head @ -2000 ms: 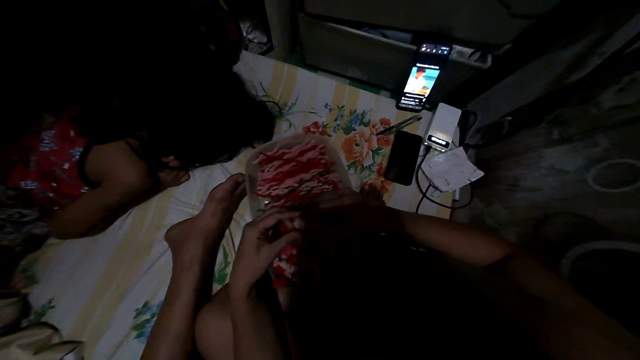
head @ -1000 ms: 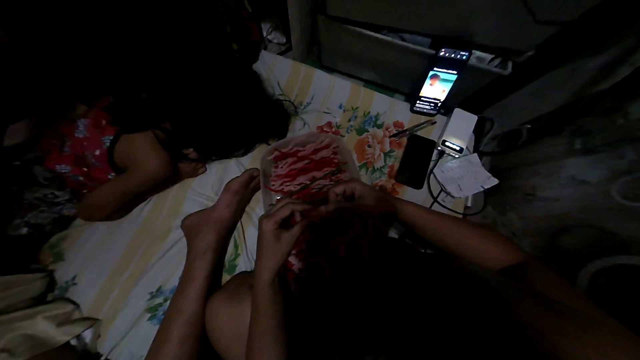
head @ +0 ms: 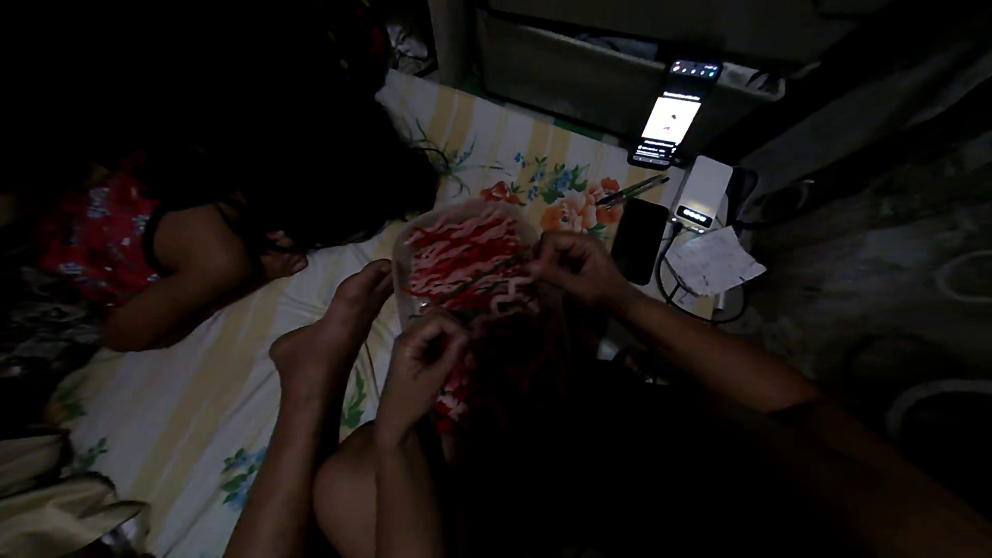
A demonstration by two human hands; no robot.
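Between my two hands a thin, dark greenish strand (head: pixel 496 271) is stretched slantwise; its material is too dim to tell. My left hand (head: pixel 430 349) pinches its lower end, and my right hand (head: pixel 570 267) pinches the upper end. Under the strand lies a translucent plastic container (head: pixel 401 267) holding wavy red and pink strips (head: pixel 465 236), perhaps of fuzzy yarn or pipe cleaner. A pale pink wavy piece (head: pixel 511 298) lies near the right fingers. More red and pink fuzzy pieces (head: pixel 453 399) show below my left hand, partly hidden in shadow.
A person in a red patterned top (head: pixel 101 232) lies at left on the flowered sheet (head: pixel 194 403). At right are a lit phone (head: pixel 670 120), a dark phone (head: pixel 640 242), slim pen-like sticks (head: pixel 632 190), a white power bank (head: pixel 704 190), a cable and crumpled paper (head: pixel 714 262).
My hands, close together over the container earlier, are now farther apart, with the strand plainly visible between them. The picture on the lit phone has changed.
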